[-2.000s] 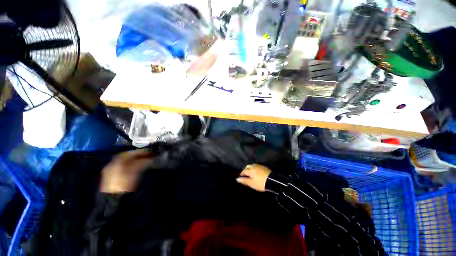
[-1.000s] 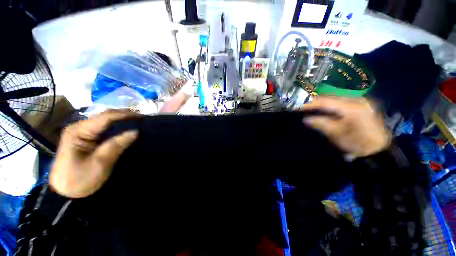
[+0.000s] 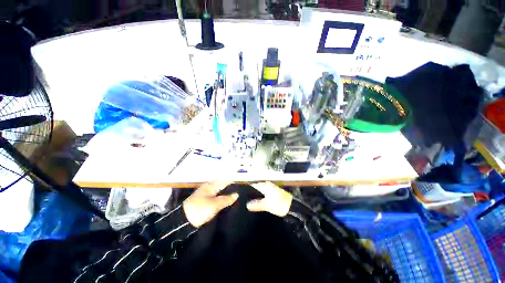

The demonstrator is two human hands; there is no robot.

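Observation:
The black garment (image 3: 232,237) fills my lap and rises to the table's front edge. My left hand (image 3: 209,202) grips its upper edge with thumb and fingers. My right hand (image 3: 271,199) grips the same edge just to the right, the two hands close together. The button sewing machine head (image 3: 241,113) stands upright behind them. Its clamp and needle area (image 3: 242,146) lies beyond my hands, with no cloth in it. The fingertips are partly hidden by the cloth.
White wood-edged table (image 3: 133,166); thin dark tool (image 3: 179,161) and plastic bags with blue material (image 3: 133,102) on the left. Green feeder bowl (image 3: 382,122), control box (image 3: 349,41) and piled dark garments (image 3: 440,105) right. Fan (image 3: 25,119) left; blue crate (image 3: 398,243) lower right.
The garment was spread wide between my raised hands. Now both hands are lower and close together at the table's edge, holding the cloth bunched, and the tabletop shows again.

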